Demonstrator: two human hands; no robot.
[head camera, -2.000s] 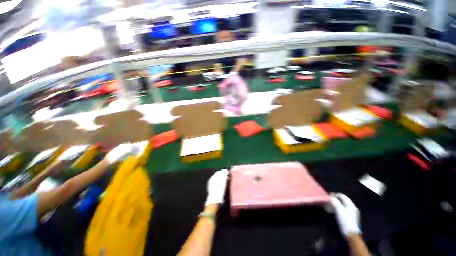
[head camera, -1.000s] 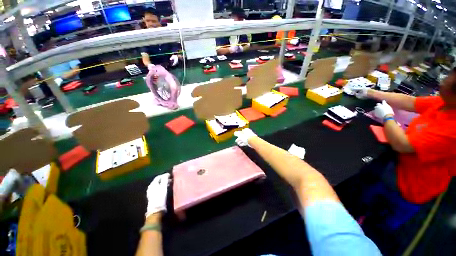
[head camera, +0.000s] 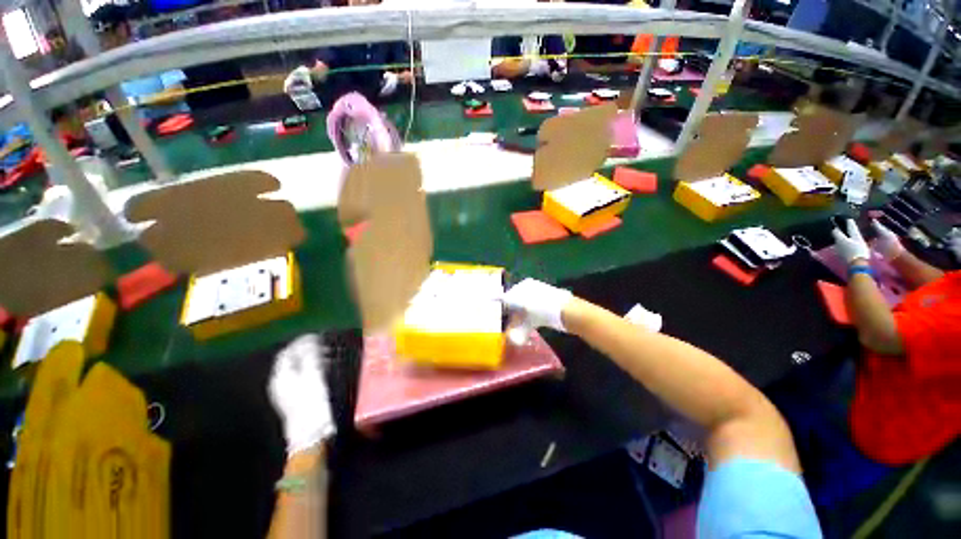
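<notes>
An open yellow retail carton (head camera: 453, 342) with white inserts is over the pink slab (head camera: 464, 395), slightly blurred. Its brown lid (head camera: 390, 242) stands up on the left side. My right hand (head camera: 537, 305), in a white glove, grips the carton's right side; its fingertips are partly hidden against the carton. My left hand (head camera: 301, 395), in a white glove, is blurred, left of the slab and apart from the carton. Whether its fingers are apart is unclear.
Open yellow cartons (head camera: 242, 300) and red-orange foam pads (head camera: 540, 226) lie on the green belt (head camera: 358, 279). Yellow flat blanks (head camera: 95, 453) stand at left. A white crumpled piece (head camera: 643, 317) lies on the black bench. A person in an orange-red shirt (head camera: 912, 363) works at right.
The carton from the belt has moved toward me, over the pink slab, with my right hand on it. The black item no longer shows on its inserts. My left hand has moved left from the slab.
</notes>
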